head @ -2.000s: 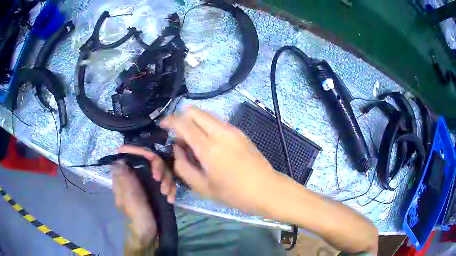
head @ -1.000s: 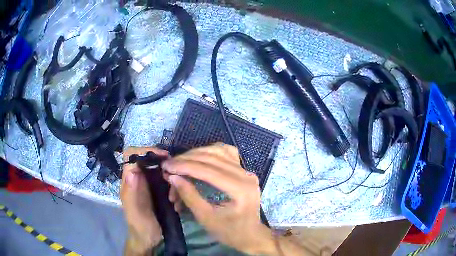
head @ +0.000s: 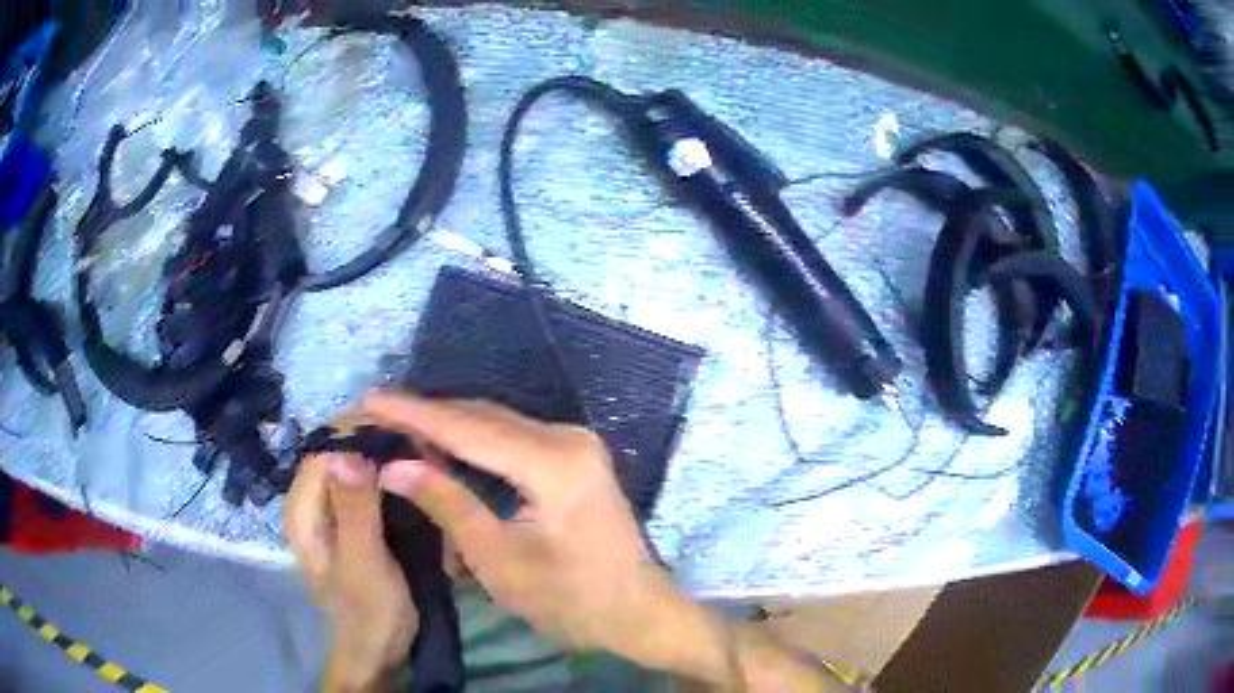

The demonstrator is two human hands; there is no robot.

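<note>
My left hand [head: 345,555] grips a black padded headband [head: 430,609] near its upper end, at the bench's front edge. My right hand [head: 535,508] is over the same end, its thumb and fingers closed on a small black part [head: 372,443] there. The exact contact is blurred and partly hidden by the fingers. The screw tray [head: 541,355] lies just beyond my hands. The electric screwdriver [head: 778,251] lies on the bench beyond it to the right, its cord crossing the tray.
Black end pieces [head: 217,271] are heaped at left among large thin hoops [head: 440,122]. More headbands [head: 947,298] are piled at right beside a blue bin [head: 1144,393]. A thin metal strip [head: 474,252] lies along the tray's top edge. A cardboard box [head: 866,630] is below the bench.
The view has shifted, so bench items appear further left. My right hand has come from reaching by the left heap onto the headband's end, and both hands now meet there.
</note>
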